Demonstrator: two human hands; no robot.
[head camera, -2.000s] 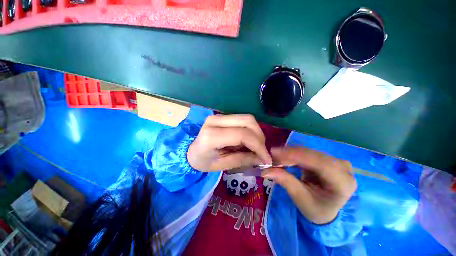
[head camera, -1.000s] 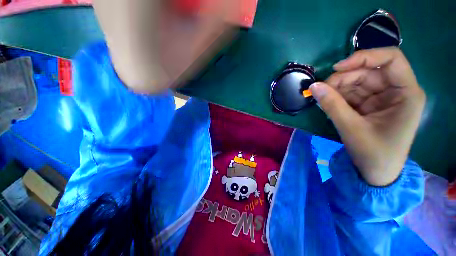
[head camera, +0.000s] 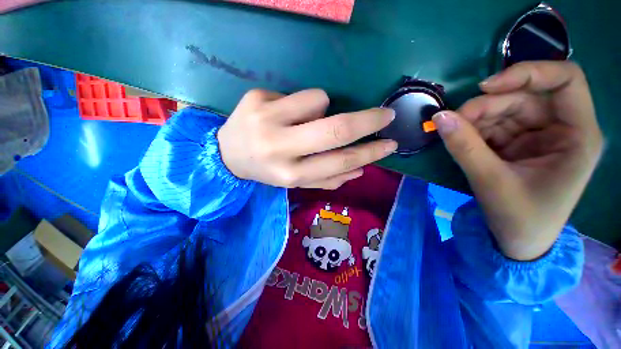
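Note:
A round black watch head with a greyish sheen on its face lies on the green bench. An orange tab sticks out at the face's right side. My right hand has its thumb tip at this tab; the finger behind the thumb is hidden. My left hand reaches in from the left, two fingertips touching the left part of the watch face, its thumb out of sight. A clear film is hard to see apart from the face. A second watch head lies behind my right hand.
The edge of a red-pink tray shows at the top. An empty-looking red tray is below bench level at the left. A cardboard box stands at the lower left. A grey chair-like shape is at the left edge.
My hands have moved up from over my lap to the nearer watch head. The orange tab has appeared by my right thumb. My left hand has come down from the blurred raised position to the watch.

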